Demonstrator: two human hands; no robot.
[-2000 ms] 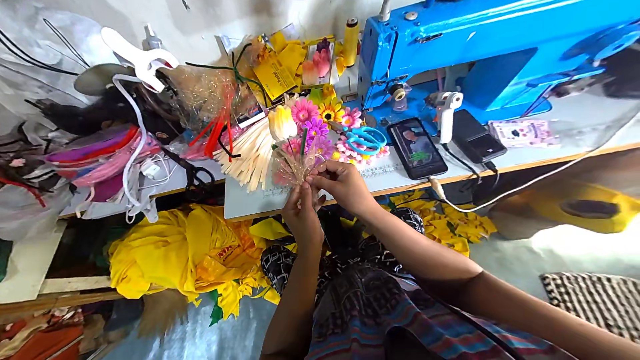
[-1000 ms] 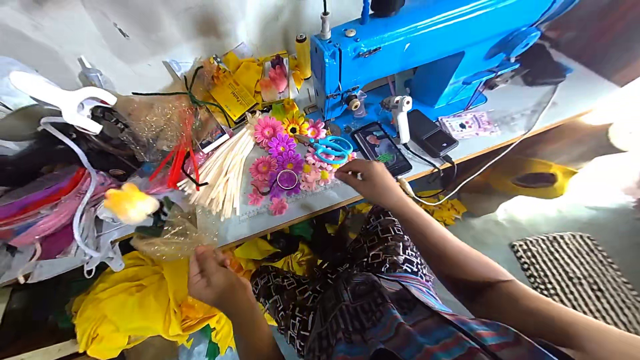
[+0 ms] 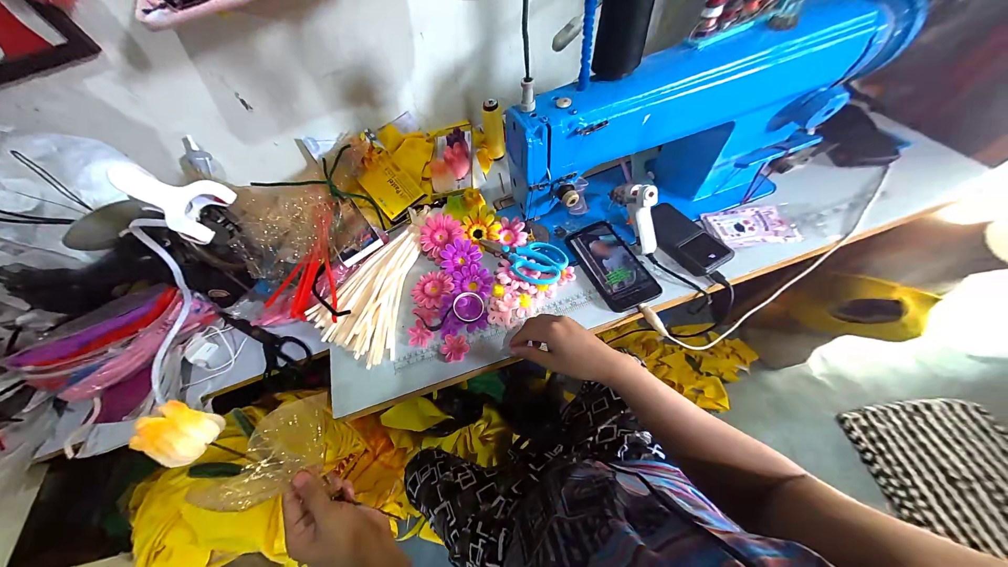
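Observation:
My left hand [image 3: 339,512] holds an artificial yellow-orange tulip [image 3: 178,433] by its lower stem, with glittery gold mesh [image 3: 283,457] fanned around the stem. Both are low at the left, past the table's front edge. My right hand [image 3: 563,345] rests at the table edge by a clear ruler [image 3: 492,335]; its fingers are curled, and whether they grip anything is unclear. Behind it lie pink and purple artificial flowers [image 3: 471,279], a ring [image 3: 468,307] and blue-handled scissors [image 3: 538,263]. Cream sticks [image 3: 378,299] lie in a bundle to the left of the flowers.
A blue sewing machine [image 3: 709,102] stands at the back right. Before it are a phone [image 3: 613,266], a white glue gun [image 3: 644,216] and a power bank [image 3: 693,239] with cables. Black scissors [image 3: 272,346] lie at the left, near a white clamp stand [image 3: 169,197]. Yellow fabric [image 3: 177,512] hangs below.
Two seconds ago both hands were together at the tulip and mesh over the table. My left hand has carried them left and down, while my right hand has come away to the table edge.

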